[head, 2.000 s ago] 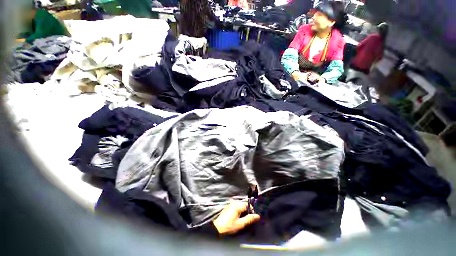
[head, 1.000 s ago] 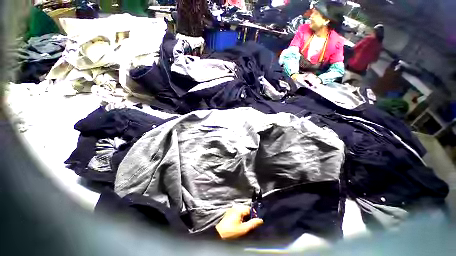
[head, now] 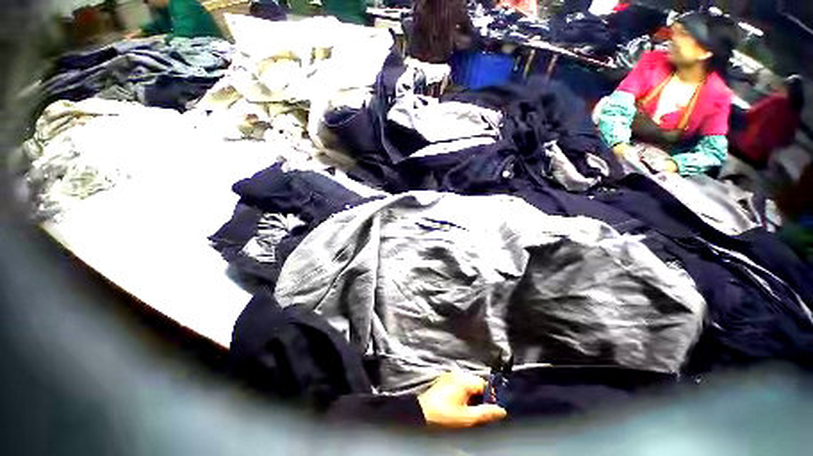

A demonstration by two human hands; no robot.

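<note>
A large garment with a crumpled pale grey inside [head: 428,276] and navy-black fabric lies over the table's front edge. My left hand [head: 459,401] is bare, in a dark sleeve, and comes in from the left at the bottom. Its fingers and thumb are closed on the garment at the seam between grey and dark fabric. A small dark, bluish object [head: 495,385] shows at its fingertips; I cannot tell what it is. My right hand is not visible.
A white table [head: 169,223] bears cream fabric [head: 294,71] at the back left and pale fabric [head: 71,160] at its left end. Dark and grey garments [head: 544,134] are heaped beyond. A person in pink [head: 669,107] is at the back right. A blue bin [head: 481,69] stands behind.
The view has turned left, so the scene sits further right and more table shows at left. My left hand keeps its grip at the seam. The dark lower panel shows less.
</note>
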